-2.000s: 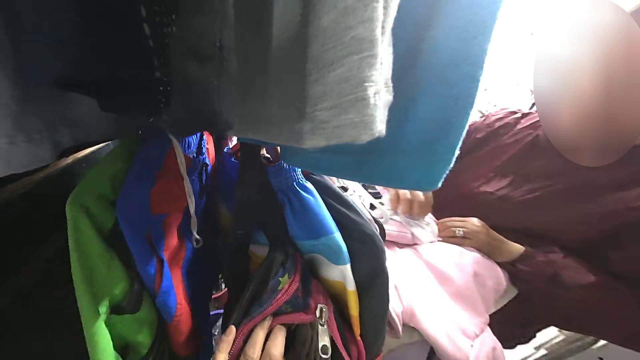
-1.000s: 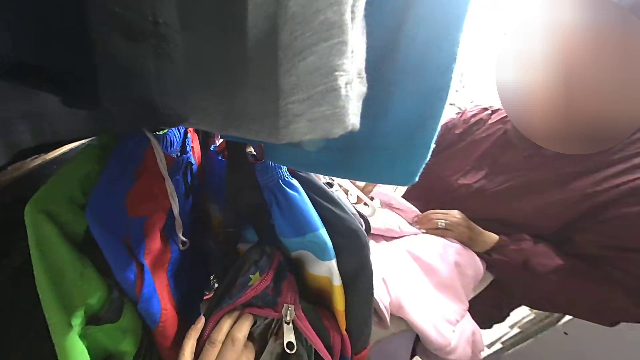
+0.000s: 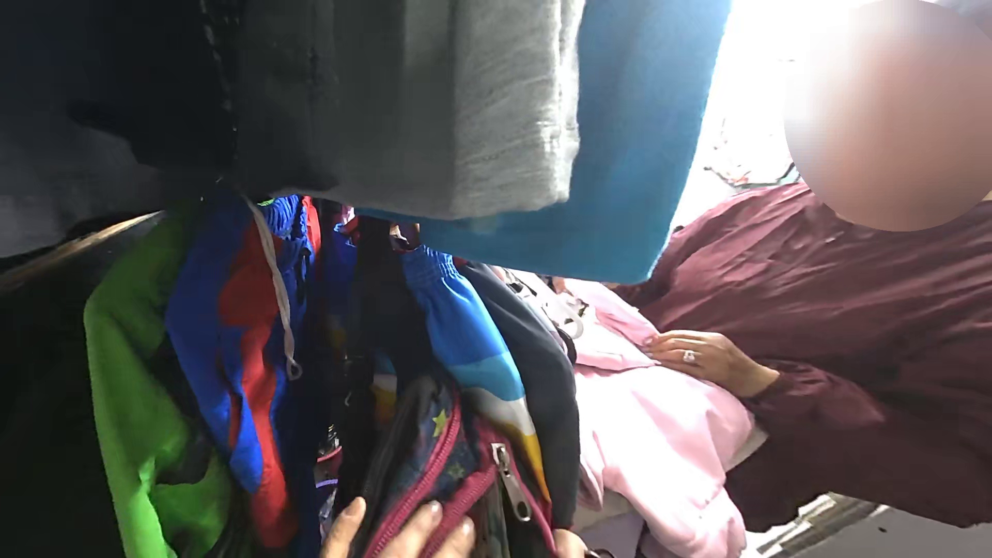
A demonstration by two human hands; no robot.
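At the bottom edge, fingertips of what looks like my left hand (image 3: 418, 535) hold the edge of a dark star-patterned zipped bag (image 3: 443, 434). The bag has pink zip tape, a metal zip pull (image 3: 511, 484) and a gap between its zipped edges. Part of another finger, likely of my right hand (image 3: 570, 544), shows at the bag's right edge; its grip is hidden. Beside the bag hang blue, white and yellow shorts (image 3: 469, 333), a dark garment (image 3: 535, 372), a blue and red garment with a drawstring (image 3: 256, 341) and a green garment (image 3: 132, 372).
Grey cloth (image 3: 496, 108) and blue cloth (image 3: 628, 155) hang low across the top. At right, a person in a maroon top (image 3: 868, 310) rests a ringed hand (image 3: 705, 358) on pink clothing (image 3: 666, 434). A wooden edge (image 3: 77, 248) runs at left.
Another fingertip now shows at the bag's right edge. The person's second hand, seen earlier by the pink clothing, is no longer plainly visible.
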